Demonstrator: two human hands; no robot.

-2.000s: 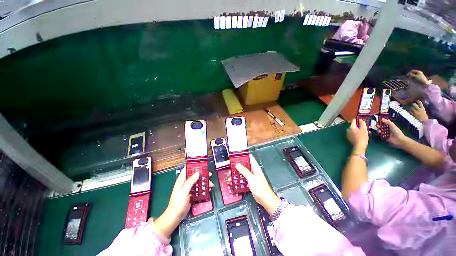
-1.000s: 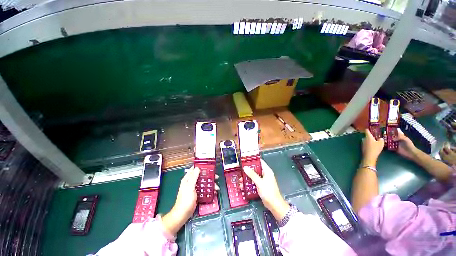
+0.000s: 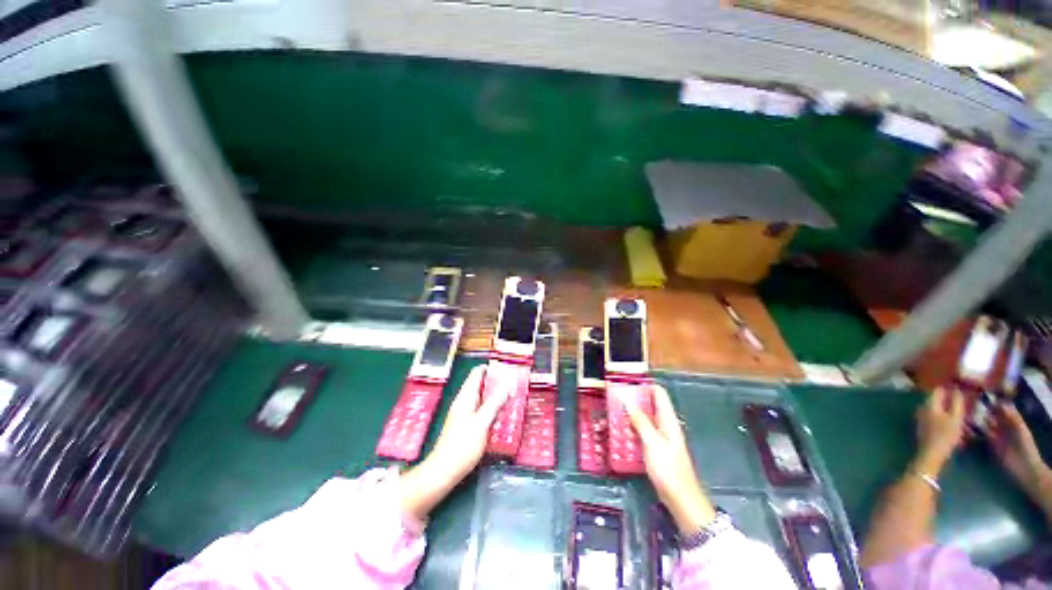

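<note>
My left hand (image 3: 471, 417) holds an open red flip phone (image 3: 518, 323) by its keypad half, with its display dark. My right hand (image 3: 659, 429) holds a second open flip phone (image 3: 625, 338), also with a dark display. Two more open flip phones lie partly behind the held ones, one at the left (image 3: 539, 426) and one at the right (image 3: 591, 403). Another open flip phone (image 3: 408, 417) lies on the green mat left of my left hand. The clear blister tray (image 3: 508, 532) below has closed handsets (image 3: 598, 551) in its pockets.
A closed handset (image 3: 288, 398) lies on the mat at left, beside stacked loaded trays (image 3: 81, 346). A yellow box with grey flap (image 3: 727, 248), a yellow roll (image 3: 644, 256) and a pen (image 3: 739, 320) are at the back. At right, another person's hands (image 3: 944, 424) hold phones.
The view has swung left, showing more of the tray stack. Both held phones' displays have gone from lit white to dark. The left phone now tilts and sits further from the one behind it.
</note>
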